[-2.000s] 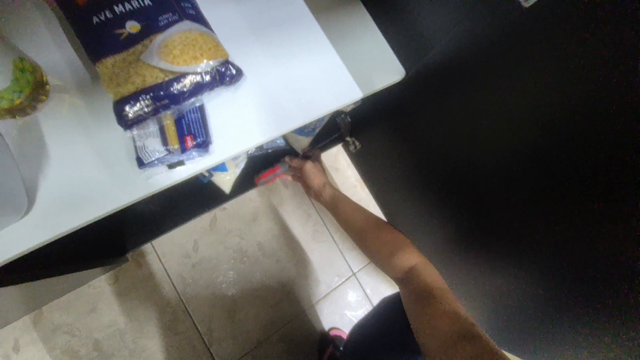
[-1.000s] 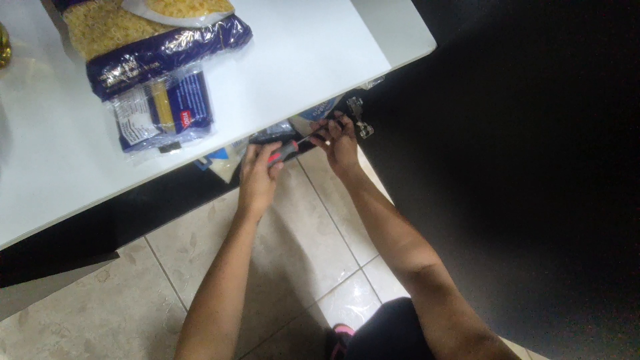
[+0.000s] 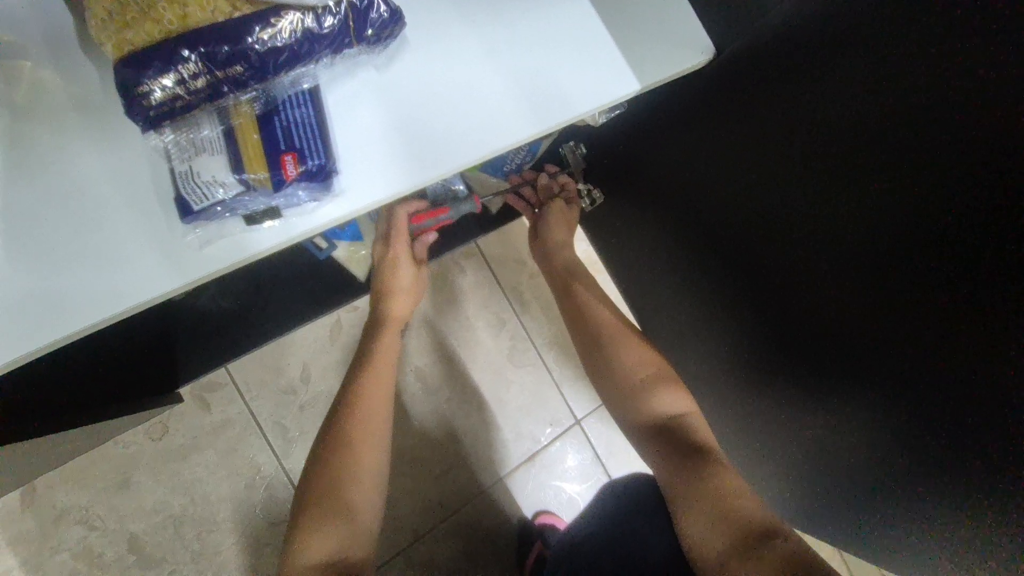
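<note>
My left hand (image 3: pixel 402 260) is closed around the red and grey handle of a screwdriver (image 3: pixel 444 214), just below the edge of the white shelf. The shaft points right, toward a metal cabinet hinge (image 3: pixel 590 196) on the dark door panel. Beside that hinge, my right hand (image 3: pixel 554 212) has its fingertips at the far end of the shaft, close to the hinge. Whether the tip sits in a screw is hidden by the fingers.
A pasta packet (image 3: pixel 256 56) and a smaller blue packet (image 3: pixel 248 156) lie on the white shelf (image 3: pixel 480 80). More packages (image 3: pixel 352 244) show under its edge. The large dark door (image 3: pixel 800 280) stands at the right, above a tiled floor (image 3: pixel 480 336).
Two seconds ago only one arm was in view, with its hand by the red-handled tool. My left hand has since come in and holds the handle, while my right hand is at the hinge.
</note>
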